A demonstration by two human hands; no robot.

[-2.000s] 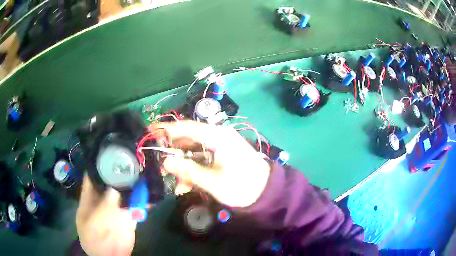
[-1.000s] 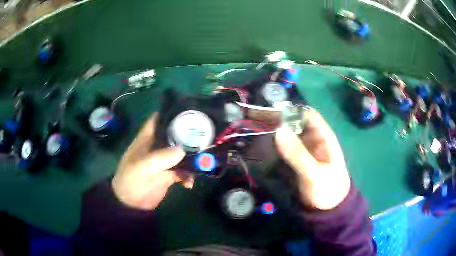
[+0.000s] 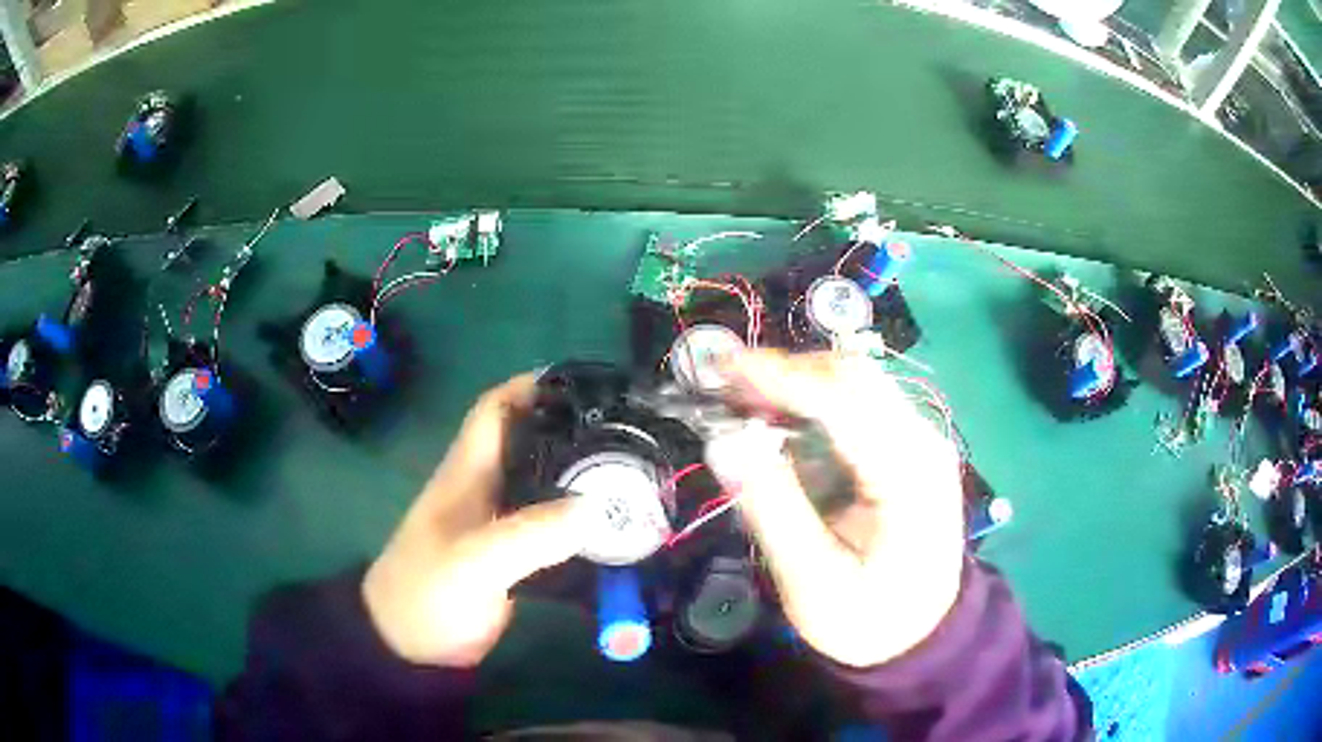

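My left hand (image 3: 471,544) holds a black speaker housing (image 3: 580,413), its thumb over the round silver speaker driver (image 3: 616,510). A blue battery (image 3: 622,615) with a reddish end sticks out toward me. My right hand (image 3: 855,500) is at the housing's upper right edge, fingers pinched on a small silvery part (image 3: 696,410), blurred, that looks like the circuit board. Red and white lead wires (image 3: 699,510) run from the driver toward my right fingers. Whether the board touches the housing is unclear.
Another unit's driver (image 3: 721,602) lies just below my hands. Several wired units lie around, one at left (image 3: 334,336) and one behind my right hand (image 3: 841,305). The green conveyor belt (image 3: 580,102) across the back carries units. A blue bin (image 3: 1269,623) is at lower right.
My right hand has moved left with the small part, from beside the housing to its upper edge. The held housing sits slightly lower and farther right in the picture.
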